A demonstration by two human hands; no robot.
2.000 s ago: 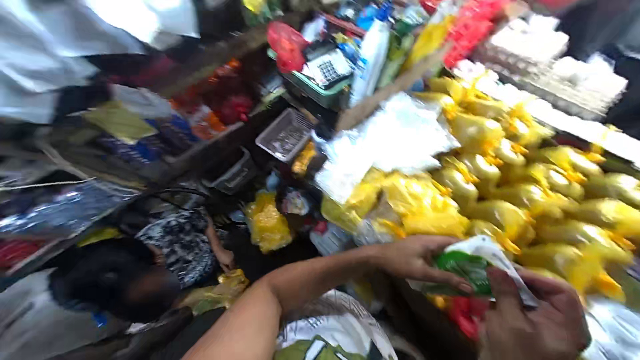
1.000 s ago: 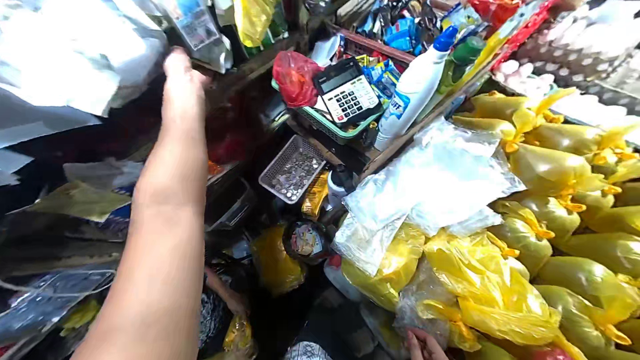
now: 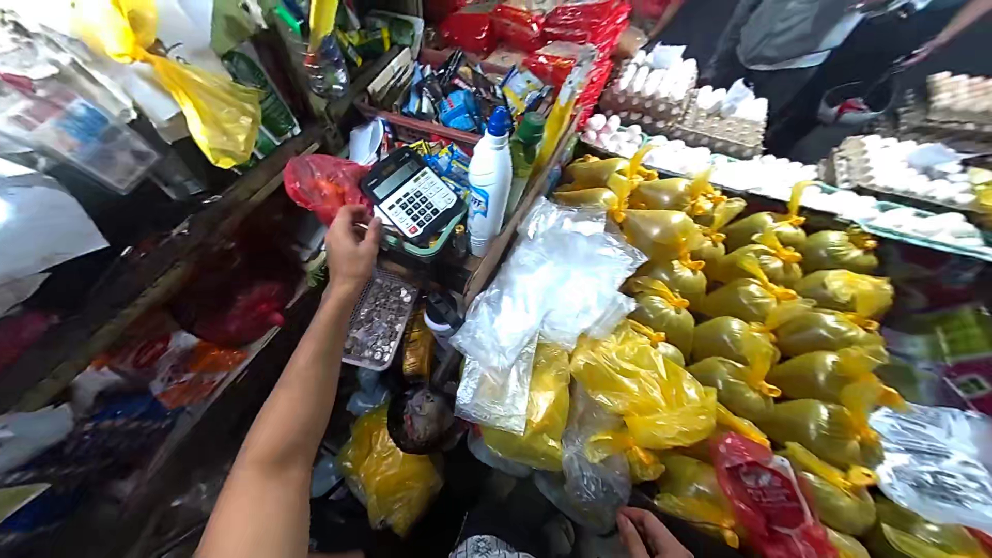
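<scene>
My left hand [image 3: 353, 244] reaches to the near left edge of a desk calculator [image 3: 412, 198], fingers bent beside a red plastic bag [image 3: 322, 184]. Whether it grips anything there is not clear. The calculator rests on a green basket [image 3: 442, 242]. Below the hand sits a plastic basket of coins [image 3: 380, 319]. My right hand [image 3: 651, 535] is at the bottom edge, partly out of view, near a clear plastic bag [image 3: 595, 465]; its hold cannot be made out. Clear plastic bags [image 3: 554, 271] and yellow plastic bags [image 3: 647, 380] lie above it.
A white bottle with a blue cap [image 3: 490, 182] stands right of the calculator. Tied yellow bags [image 3: 825, 333] fill the right side, with egg trays [image 3: 721, 128] behind. A wooden board [image 3: 504, 252] divides the stall. A person [image 3: 783, 39] stands at the back.
Two seconds ago both hands held a green-and-white packet or paper; it is no longer in view. My left hand has since gone to the upper left, then over to the calculator. The view has shifted.
</scene>
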